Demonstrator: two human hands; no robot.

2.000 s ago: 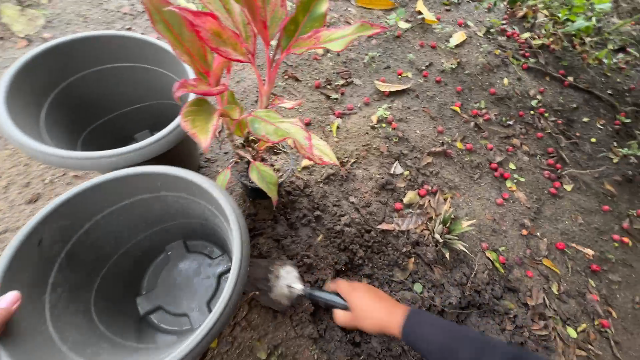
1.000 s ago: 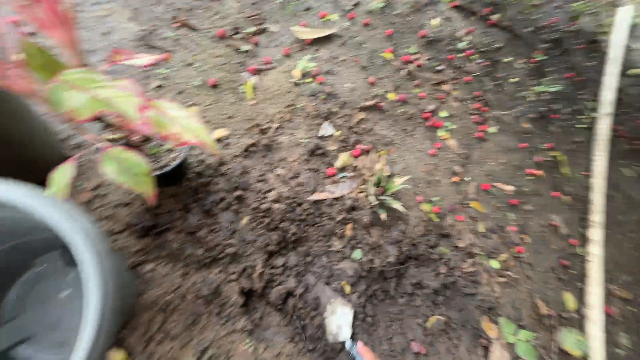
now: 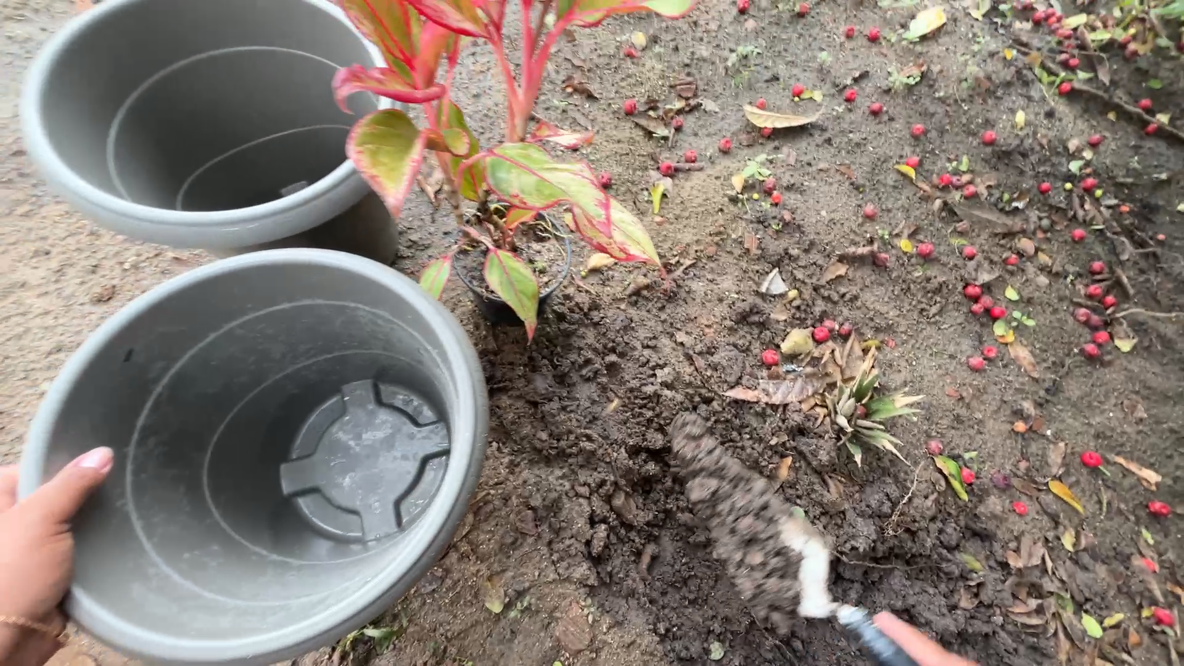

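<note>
My left hand grips the rim of a grey plastic plant pot, thumb over the edge. The pot leans toward the right, with no soil inside it. At the bottom edge, my right hand, mostly out of frame, holds a garden trowel by its dark handle. Dark, moist soil lies heaped on the trowel's blade, which is over the dug ground right of the pot. Between the pots and the soil stands a red and green leafy plant in a small black pot.
A second grey pot stands behind the first, at upper left. Red berries and dry leaves lie scattered over the ground at right. A small spiky plant sits just beyond the trowel.
The trowel, by the tilted pot's rim two seconds ago, is now farther right with soil on its blade. The view swung right and came back.
</note>
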